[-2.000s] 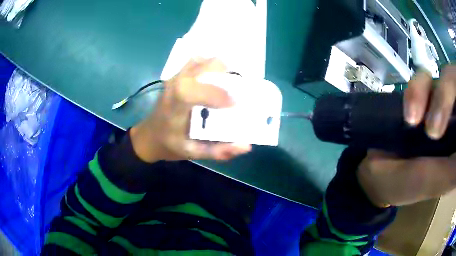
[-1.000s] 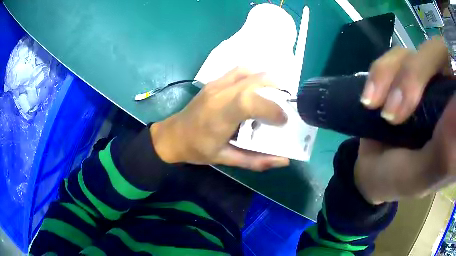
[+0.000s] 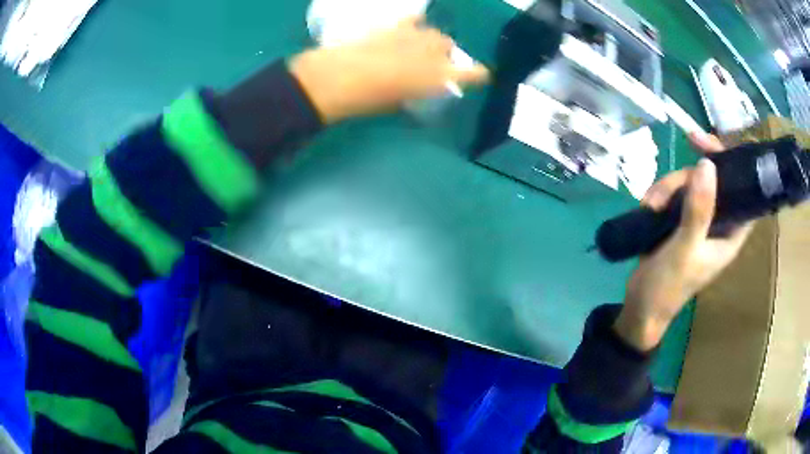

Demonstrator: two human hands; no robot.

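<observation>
The white camera body (image 3: 360, 19) is at the top edge, partly cut off and partly covered by my left hand. My left hand (image 3: 382, 71) is blurred, with its fingers stretched to the right past the body. A small white piece shows at its fingertips; whether it grips anything is unclear. My right hand (image 3: 688, 239) holds the thick black electric screwdriver (image 3: 742, 182) on the right, its tip end pointing left and slightly down. The tip touches nothing visible. The screw feeder (image 3: 533, 124) stands between my hands.
White pieces (image 3: 638, 161) lie at the feeder's right side, and another white part (image 3: 726, 93) lies behind it. A brown cardboard box (image 3: 733, 355) is at the right bench edge. White parts in plastic (image 3: 40, 31) lie top left. Blue bins show below the green bench (image 3: 355, 239).
The camera body and my left hand have moved up and away from the screwdriver. The bracket's end face and cable no longer show. My right hand has drawn the screwdriver right and lowered its tip.
</observation>
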